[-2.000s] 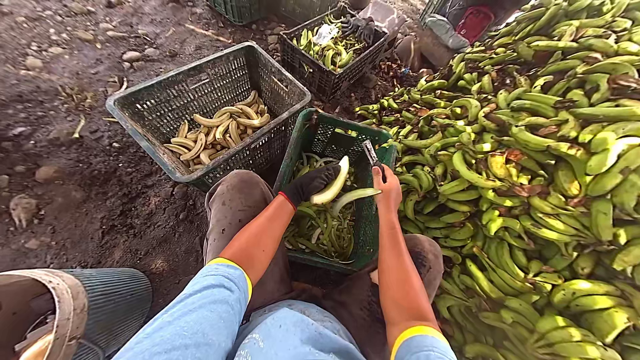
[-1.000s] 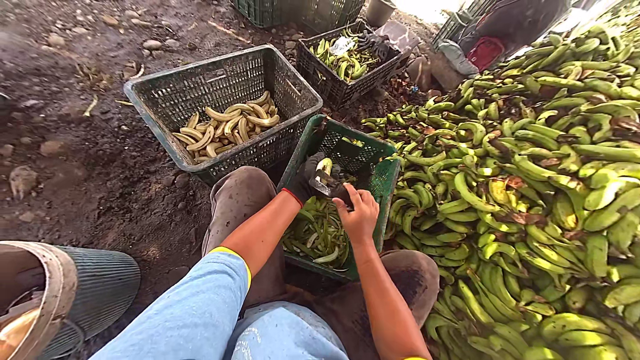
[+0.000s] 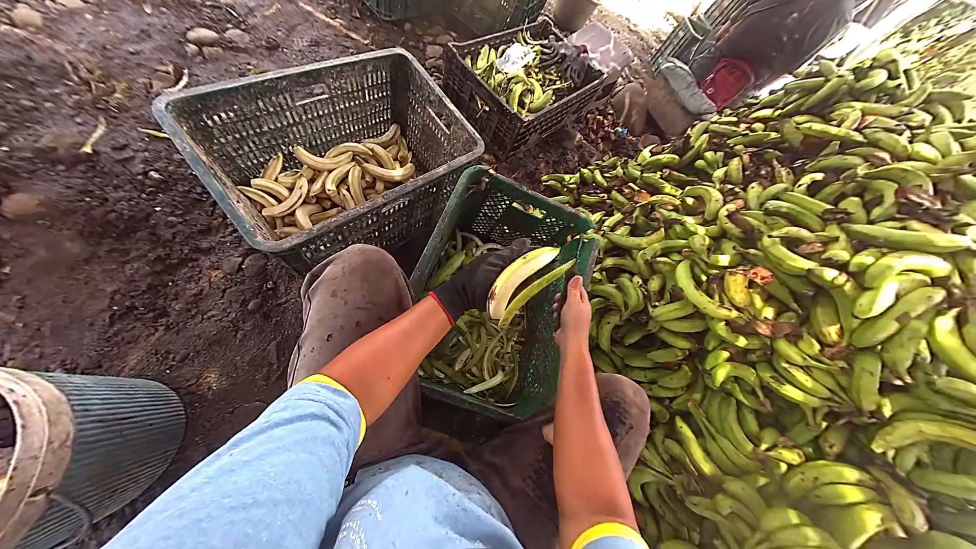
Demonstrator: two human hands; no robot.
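Observation:
My left hand (image 3: 480,282), in a dark glove with a red cuff edge, grips a partly peeled plantain (image 3: 520,280) above a green plastic crate (image 3: 545,358). A strip of green peel (image 3: 540,288) hangs off the plantain's right side. My right hand (image 3: 573,309), its back bare, is just right of the peel, over the crate's right wall; its fingers are mostly hidden, and what it holds cannot be made out. Peel strips (image 3: 484,354) lie in the crate between my knees.
A dark crate (image 3: 297,95) with peeled plantains (image 3: 335,179) stands front left. Behind is a black crate (image 3: 526,126) of peels. Unpeeled green plantains (image 3: 770,305) are heaped on the right. A ribbed container (image 3: 114,450) stands lower left. Another person's dark clothing (image 3: 785,38) shows at top right.
One second ago my hands were together over the plantain; now they are apart, and a strip of peel stands away from the fruit.

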